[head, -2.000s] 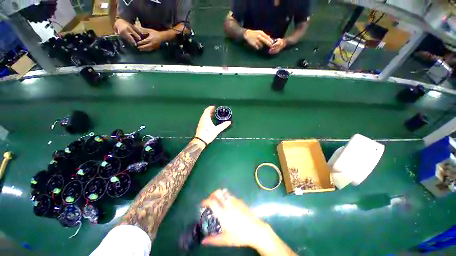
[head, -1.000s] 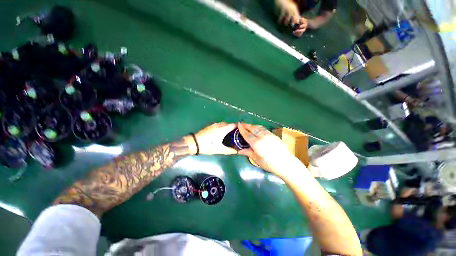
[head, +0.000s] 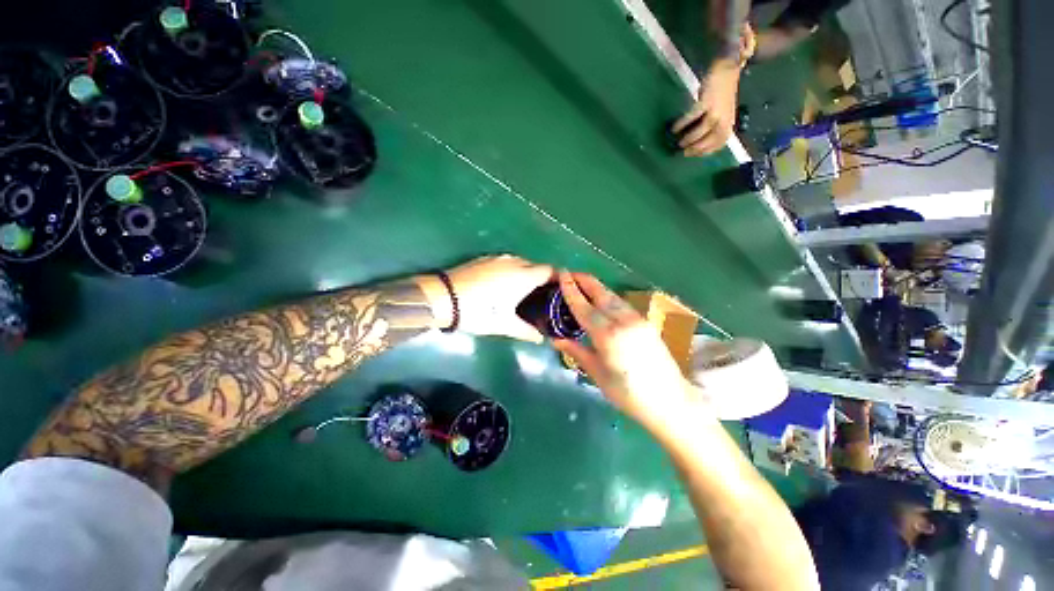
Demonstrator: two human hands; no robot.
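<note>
A black cylindrical housing (head: 541, 307) is held between both hands near the middle of the view. My left hand (head: 497, 296) grips its left side. My right hand (head: 613, 337) lies over its right side with the fingers at the round rim. What is inside the housing is too small and dark to tell. Below the hands, a housing with a green dot (head: 476, 432) lies on the green bench (head: 347, 260), joined by a red wire to a round silvery inner module (head: 396, 425) with a white lead wire.
A pile of black units (head: 139, 219) with green dots lies at the upper left. A brown carton (head: 670, 329) and a white plastic container (head: 742, 376) are right of my hands. A blue-and-white box (head: 792, 429) is farther right. Another person's hand (head: 712, 113) is across the metal rail.
My right hand has let go of the unit now on the bench and joined my left hand at the housing, which came nearer. The view has turned and tilted. The grip has changed little since the middle frame.
</note>
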